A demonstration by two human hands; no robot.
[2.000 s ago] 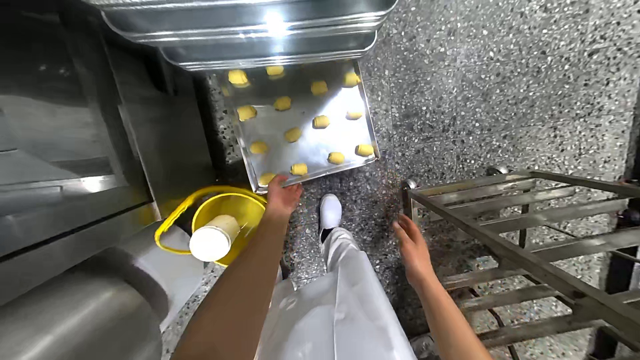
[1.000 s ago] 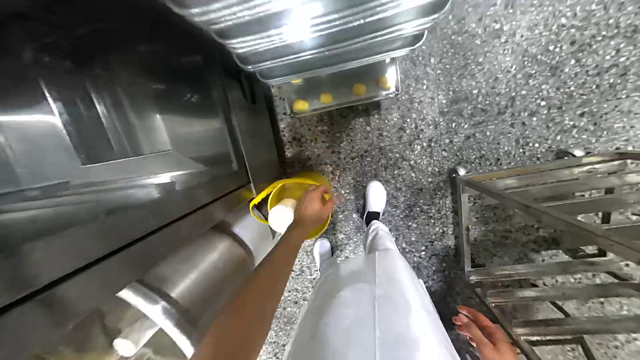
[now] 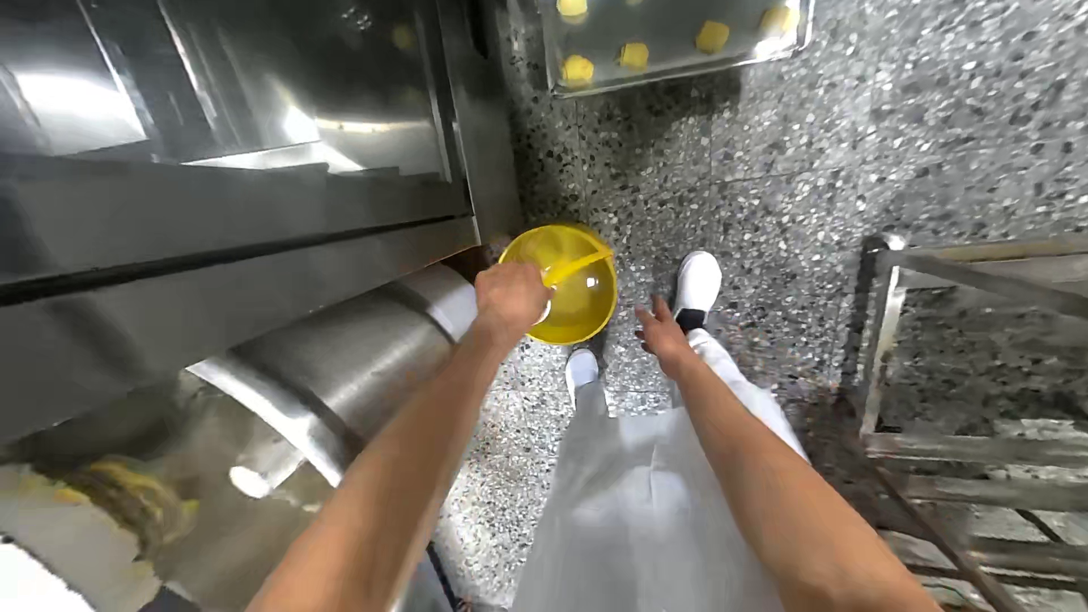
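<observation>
My left hand (image 3: 512,293) is closed around the handle of a yellow plastic bucket (image 3: 586,319), whose strap runs from my fist to the far rim. Part of a white object shows beneath the fist, mostly hidden by it. My right hand (image 3: 663,338) is empty with its fingers spread, just right of the bucket and near my white shoe. At the top, a metal tray (image 3: 671,78) bears several yellow dough pieces (image 3: 634,56), away from both hands.
Stainless steel equipment (image 3: 255,280) fills the left, with a metal cylinder (image 3: 365,348) and a mixing bowl (image 3: 246,527) holding a yellowish mass below it. A metal rack (image 3: 888,357) stands at the right. Speckled floor (image 3: 765,195) lies between them.
My left hand was on the dough tray two seconds ago, then at the bucket's rim; now it grips the handle. My right hand has come in from beside the rack towards the bucket. The view has shifted.
</observation>
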